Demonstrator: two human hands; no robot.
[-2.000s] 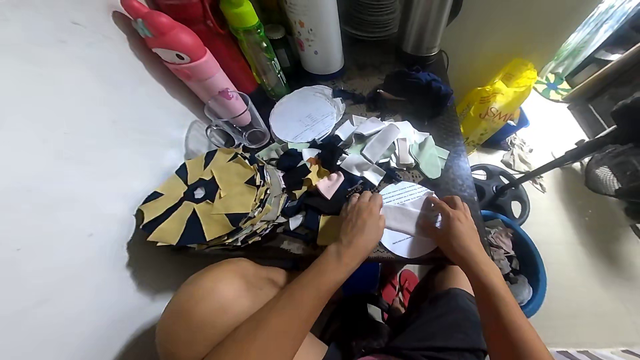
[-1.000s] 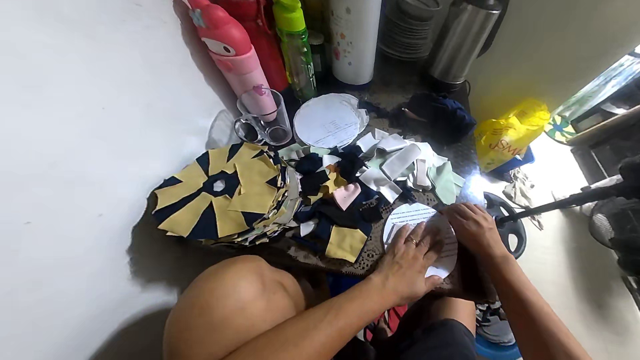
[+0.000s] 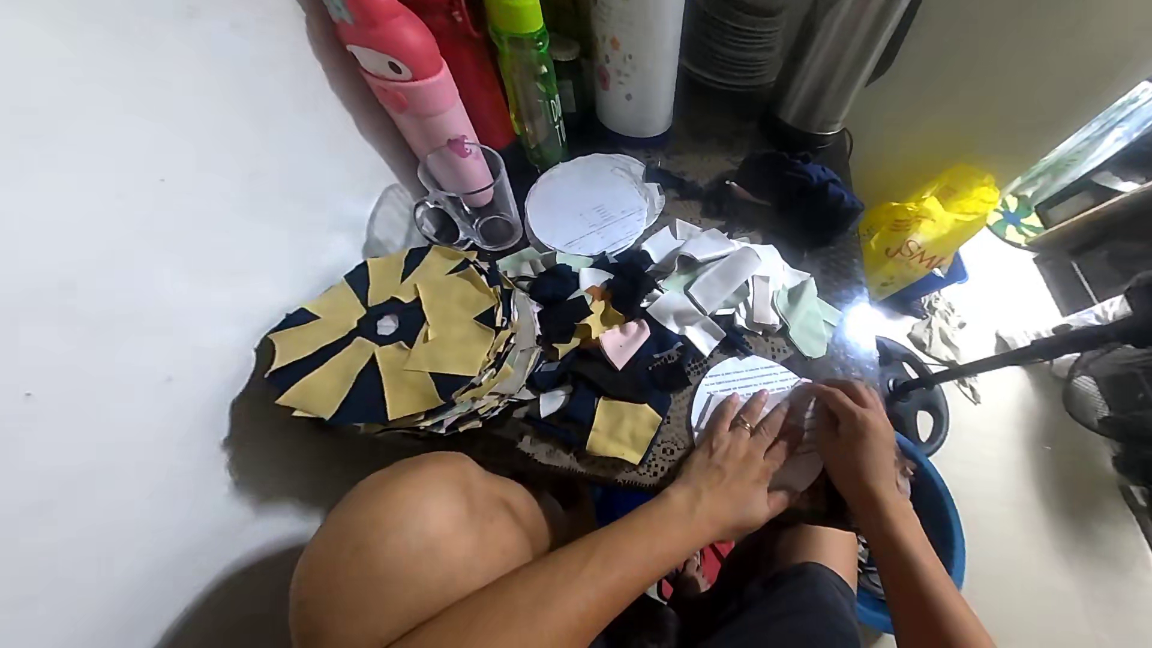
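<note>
A round piece of printed paper (image 3: 747, 378) lies at the table's near right corner. My left hand (image 3: 742, 459), a ring on one finger, rests flat on it with fingers spread. At the disc's right edge my right hand (image 3: 855, 436) has its fingertips bent down; whether they pinch a white strip there is hidden. Left of the hands lie a yellow fabric square (image 3: 623, 430), a pink scrap (image 3: 624, 343) and a heap of white and pale green fabric pieces (image 3: 724, 279). Farther left is a stack of round yellow and navy patchwork pieces (image 3: 387, 337).
Behind the scraps are another paper disc (image 3: 589, 205), a clear mug (image 3: 490, 202), a pink bottle (image 3: 427, 108), a green bottle (image 3: 531, 81) and a steel flask (image 3: 837, 67). A yellow plastic bag (image 3: 931, 229) and a blue basin (image 3: 945, 540) stand beyond the table's right edge.
Two seconds ago my hands held a white strip across the paper disc. My left hand has since come to lie flat over the disc, while my right hand stays at its right edge.
</note>
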